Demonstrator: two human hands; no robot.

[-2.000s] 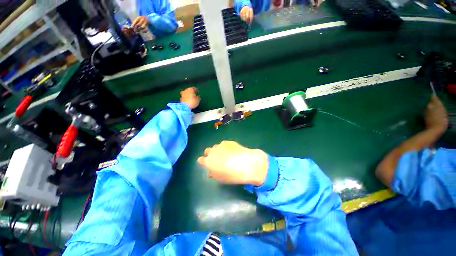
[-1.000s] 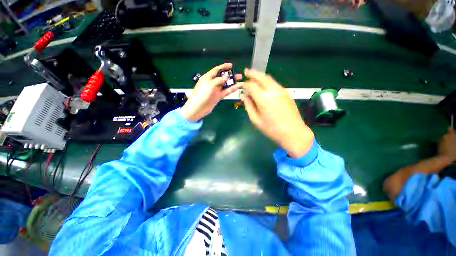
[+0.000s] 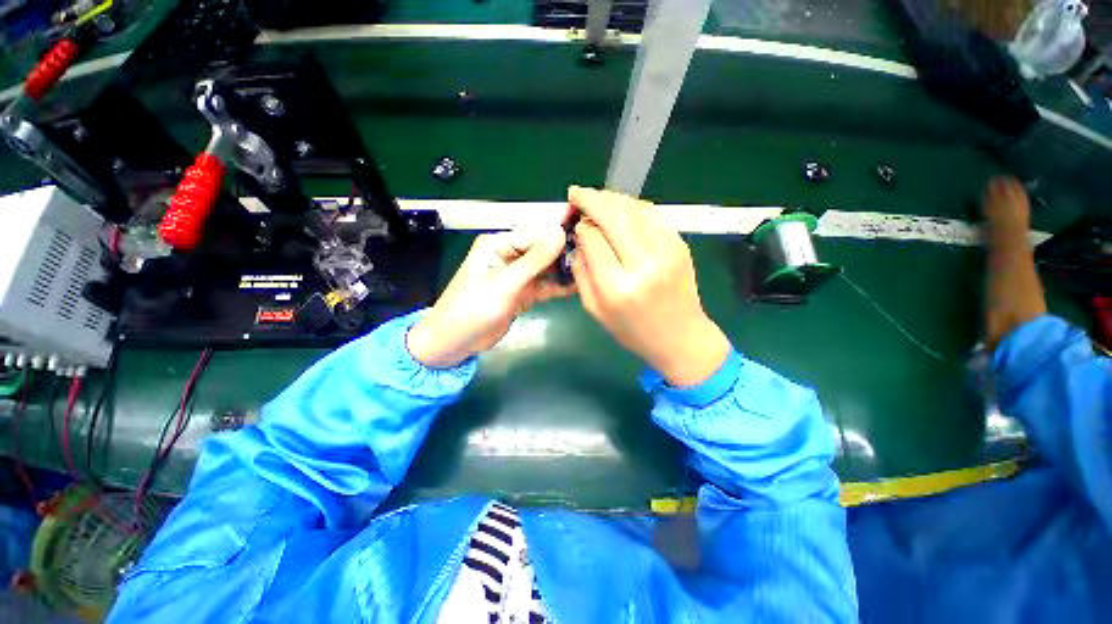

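A small dark module [image 3: 567, 254] is held between the fingertips of both hands, above the green bench near the foot of the metal post. Most of it is hidden by the fingers. My left hand [image 3: 488, 293] grips it from the left. My right hand [image 3: 640, 278] closes on it from the right, with thumb and fingers at its edge. Both hands are bare, and their fingertips meet at the module.
The black test fixture [image 3: 195, 305] with a red-gripped toggle clamp [image 3: 193, 201] stands left, beside a white vented box [image 3: 55, 274]. A solder spool [image 3: 789, 250] sits right. Small modules [image 3: 448, 168] lie beyond the white strip. Another person's arm [image 3: 1012, 262] reaches in at right.
Since two seconds ago, the left hand has come back from the white strip. Since one second ago, the right hand has closed in on the module, and the module is lower and more covered.
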